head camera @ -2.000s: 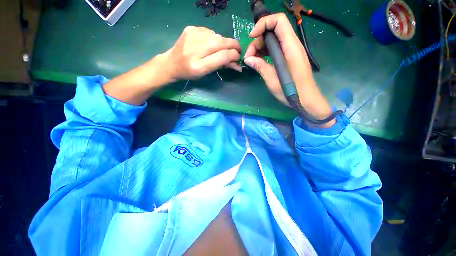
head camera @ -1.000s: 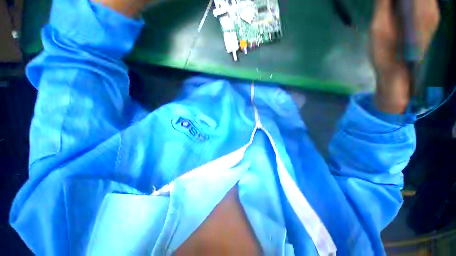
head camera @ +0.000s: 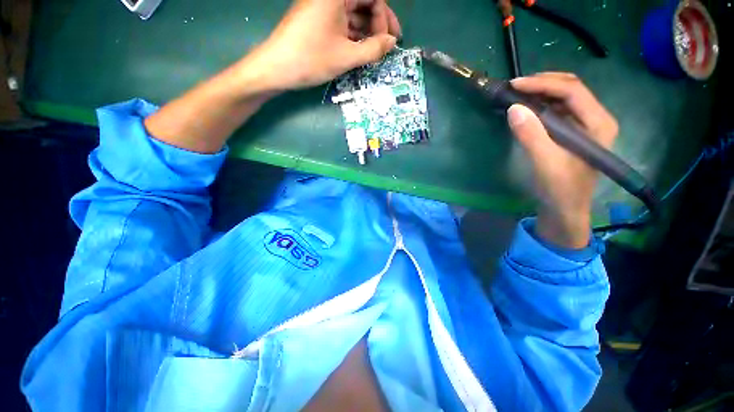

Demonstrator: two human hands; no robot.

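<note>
The green circuit board (head camera: 389, 103) lies on the green mat, crowded side up, white connectors and a yellow one on its left and near sides. My left hand (head camera: 334, 40) is at its far edge, fingertips pinched together; a thin strand of solder wire shows below the hand by the board's left edge. The fingertips partly hide what they pinch. My right hand (head camera: 567, 133) grips the dark handle of the soldering iron (head camera: 555, 125). Its metal tip points left, at the board's far right corner; whether it touches is unclear.
Orange-and-black cutters (head camera: 563, 24) lie beyond the iron, cut off by the top edge. A blue-sided round pot (head camera: 664, 40) stands at far right. A white tray corner (head camera: 143, 6) shows at top left. A blue coiled cord (head camera: 708, 157) runs at right. The mat's near edge (head camera: 322, 171) borders the jacket.
The board, earlier flat green side up, now shows its crowded side. My right hand moved out right, blurred, then came back with the iron tip at the board. My left hand came back into view.
</note>
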